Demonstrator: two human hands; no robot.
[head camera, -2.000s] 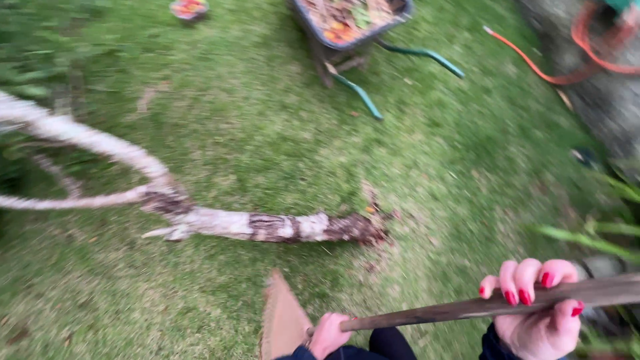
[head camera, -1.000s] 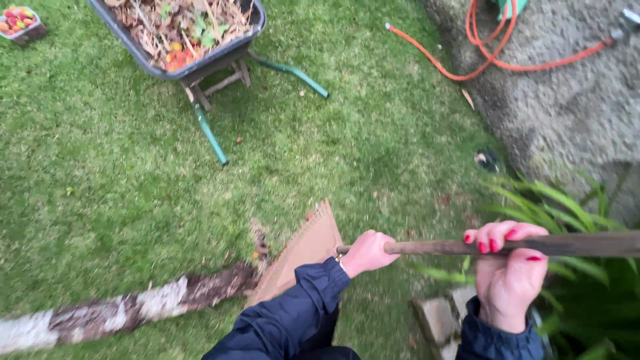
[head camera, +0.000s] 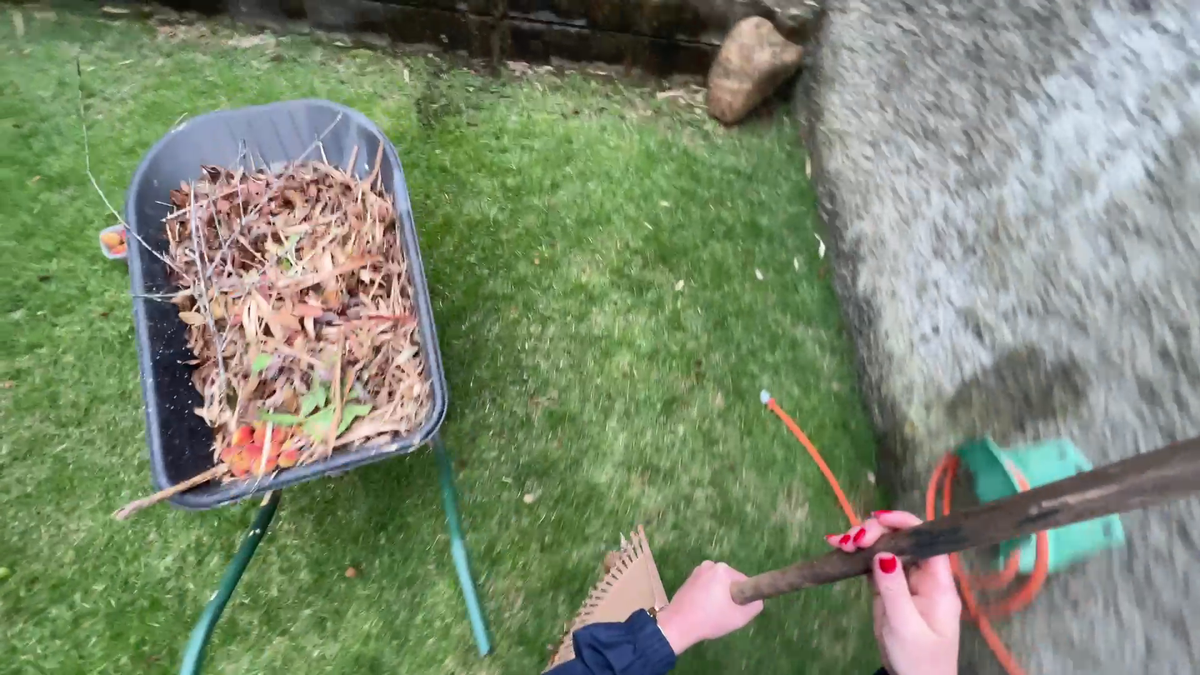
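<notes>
A long wooden handle (head camera: 994, 520) runs from the lower middle to the right edge. My left hand (head camera: 710, 603) is closed near its lower-left end, and my right hand (head camera: 905, 581) grips it farther right, red nails showing. Beyond my left hand lies a tan fan-shaped rake head (head camera: 623, 595), partly hidden by my dark sleeve; whether it joins this handle cannot be told. Left of my hands stands a wheelbarrow (head camera: 422, 309) with a dark tray and green handles, filled with dry leaves (head camera: 300, 272), twigs, a few green leaves and some orange-red fruit (head camera: 255, 452).
An orange hose (head camera: 814, 455) lies on the grass and loops around a green holder (head camera: 1078, 506) by the rough stone surface (head camera: 994, 216) at right. A brown rock (head camera: 753, 67) sits by the dark wall (head camera: 581, 33). A small tub of fruit (head camera: 113, 242) is beside the wheelbarrow.
The view has swung toward the wheelbarrow, and the pale branch seen earlier is out of frame. Both hands still hold the wooden handle.
</notes>
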